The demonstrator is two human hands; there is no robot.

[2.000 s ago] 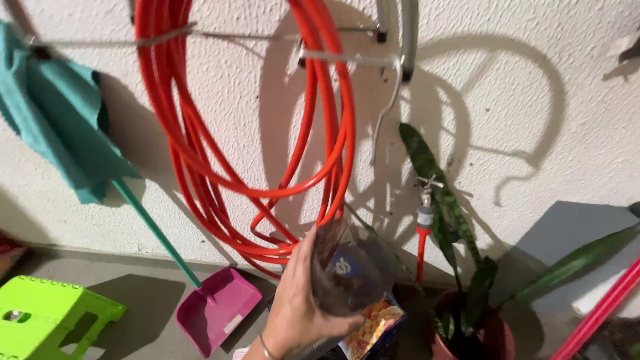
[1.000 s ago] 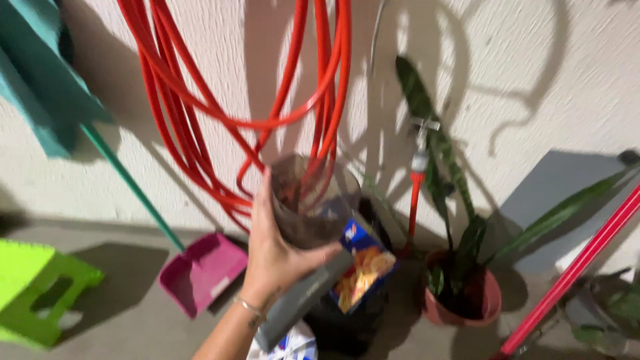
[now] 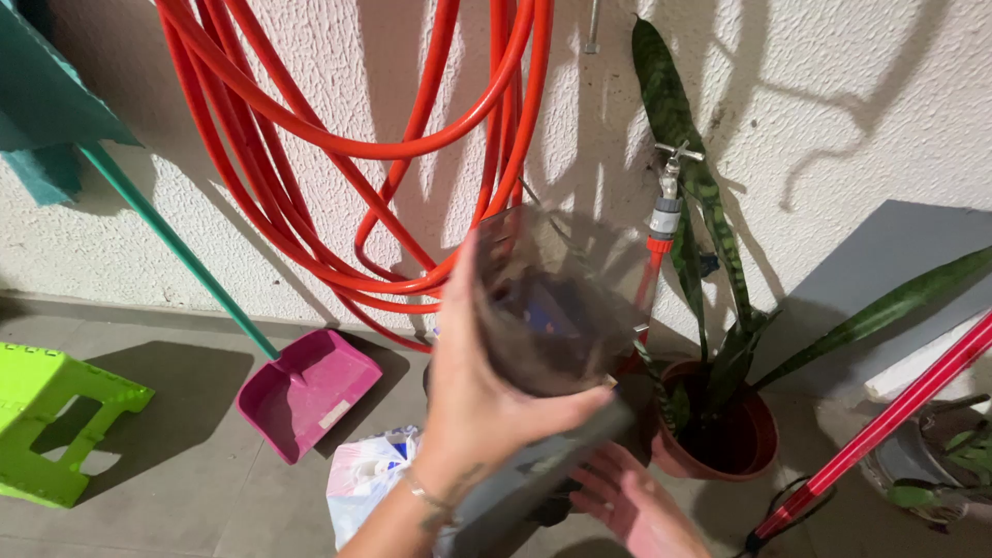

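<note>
My left hand point(image 3: 484, 387), with a bracelet at the wrist, is closed around a clear, dark-tinted plastic container point(image 3: 554, 302), blurred by motion. The container is tilted, and something dark and blue shows in or through it. My right hand point(image 3: 628, 496) is below and to the right, with its fingers apart and nothing seen in it. Between the wrists and beneath the container lies a grey object point(image 3: 504, 496), partly hidden; I cannot tell what it is. Behind the container hangs a coiled red hose point(image 3: 372, 147) on the wall.
A magenta dustpan point(image 3: 310, 387), a lime-green folding stool point(image 3: 54, 418) and a white plastic bag point(image 3: 364, 480) are on the floor. A wall tap point(image 3: 670, 178) with a hose connector point(image 3: 664, 221) is above a potted snake plant point(image 3: 717, 426). A red pole point(image 3: 883, 434) slants at the right.
My right hand has come into view at the bottom. My left hand keeps hold of the container. The blue-and-yellow packet seen earlier beside the container is now mostly hidden.
</note>
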